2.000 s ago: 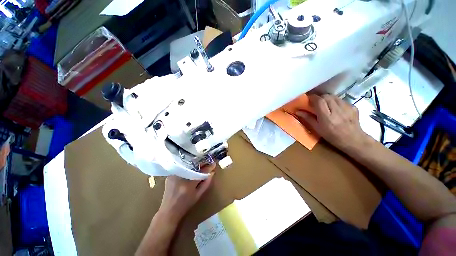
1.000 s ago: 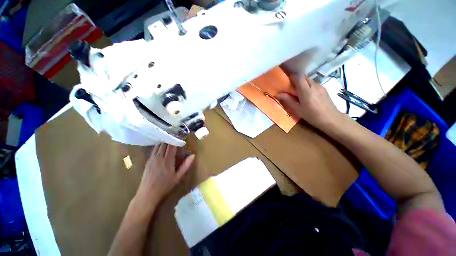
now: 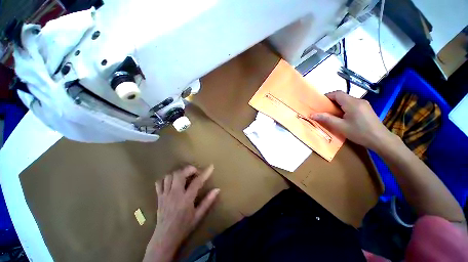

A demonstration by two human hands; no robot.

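Note:
Brown cloth (image 3: 102, 189) covers most of the white table, with a dark line running across it. An orange slotted card (image 3: 295, 107) lies on the cloth right of the machine head. My right hand (image 3: 354, 120) holds its right edge, thumb on top near the slit. A white paper piece (image 3: 279, 146) lies partly under the card. My left hand (image 3: 182, 204) rests on the cloth below the machine head, fingers apart, holding nothing. A small cream sticker (image 3: 139, 216) is on the cloth to its left.
The white sewing machine (image 3: 169, 41) spans the top, its needle area above the cloth. Dark snips (image 3: 359, 80) lie on the table at the right. A blue bin (image 3: 426, 138) with orange-and-black plaid cloth (image 3: 414, 123) stands at the right edge.
The view has moved closer. My left hand has come away from the needle area. The orange card has shifted right, away from the machine arm. The white sheet with the yellow strip is out of view.

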